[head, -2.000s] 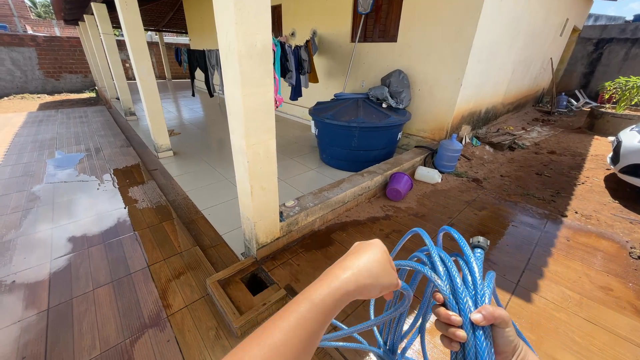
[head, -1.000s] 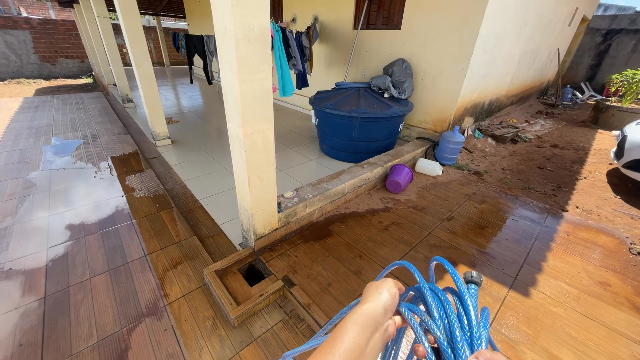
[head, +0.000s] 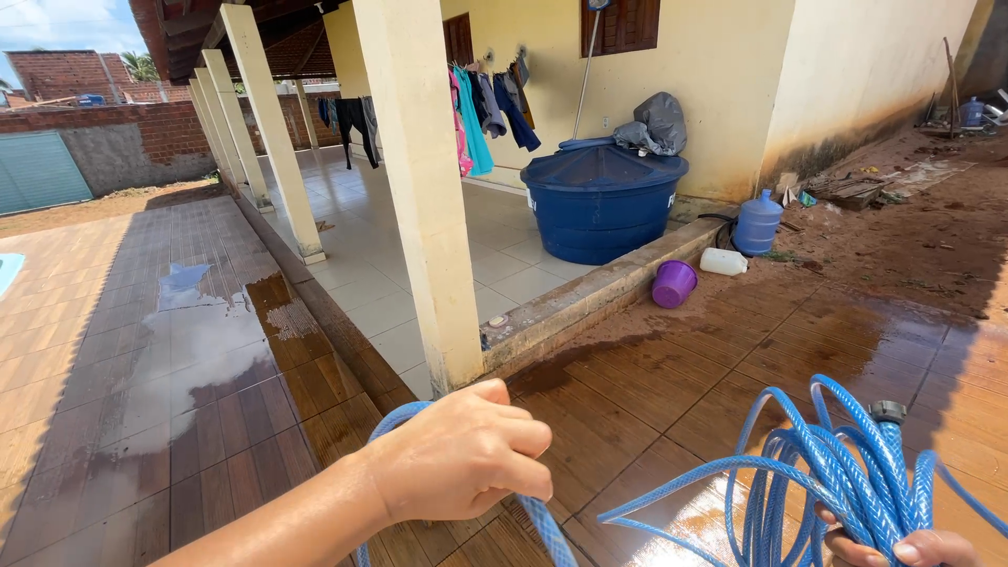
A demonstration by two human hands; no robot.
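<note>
A blue braided garden hose (head: 846, 480) hangs in gathered loops at the lower right, with a dark threaded end fitting (head: 888, 411) at the top of the bundle. My right hand (head: 906, 547) is closed around these loops near the bottom edge, its fingers partly hidden behind them. Lower centre, my left hand (head: 468, 461) is closed on a separate stretch of the same hose, which arches behind the wrist and comes out below the fingers. The two hands are well apart. Where the stretch in my left hand joins the bundle is out of frame.
A cream pillar (head: 417, 197) and low kerb (head: 583, 307) edge the tiled porch. Beyond stand a blue water tank (head: 602, 205), a purple bucket (head: 674, 284), a white jug (head: 723, 261) and a blue water bottle (head: 757, 224). Water lies on the wood-look tiles (head: 205, 370).
My left hand was at the hose bundle a second ago and is now apart from it, to the left, with a length of hose. The view has tilted up.
</note>
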